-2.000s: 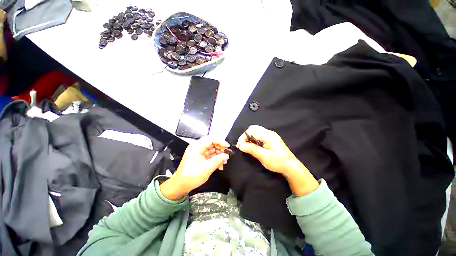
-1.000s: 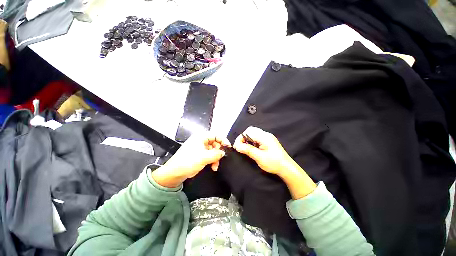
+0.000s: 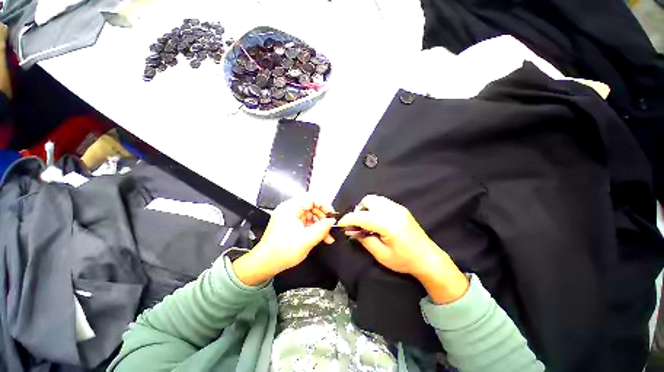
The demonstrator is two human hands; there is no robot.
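Note:
The black jacket (image 3: 473,196) lies over the table and my lap, its straight front edge running down to my hands. Two dark buttons show on it in a line, one (image 3: 406,97) near the top and one (image 3: 370,160) lower. My left hand (image 3: 295,236) pinches a small dark button (image 3: 332,216) at the front edge. My right hand (image 3: 386,236) has its fingertips closed close to the left ones, with a thin bright sliver, seemingly a needle (image 3: 337,225), between them. A dark slim tool shows partly in my right palm. The thread cannot be seen.
A blue-rimmed tub (image 3: 280,110) of dark buttons stands on the white table (image 3: 175,116), with loose buttons (image 3: 186,42) left of it. A black phone (image 3: 290,161) lies between tub and jacket. Dark grey garments (image 3: 95,240) are at the left; more black cloth (image 3: 553,36) is at upper right.
My right hand has turned and its fingertips have come against my left fingertips, with the dark tool now mostly hidden. My left hand has hardly moved.

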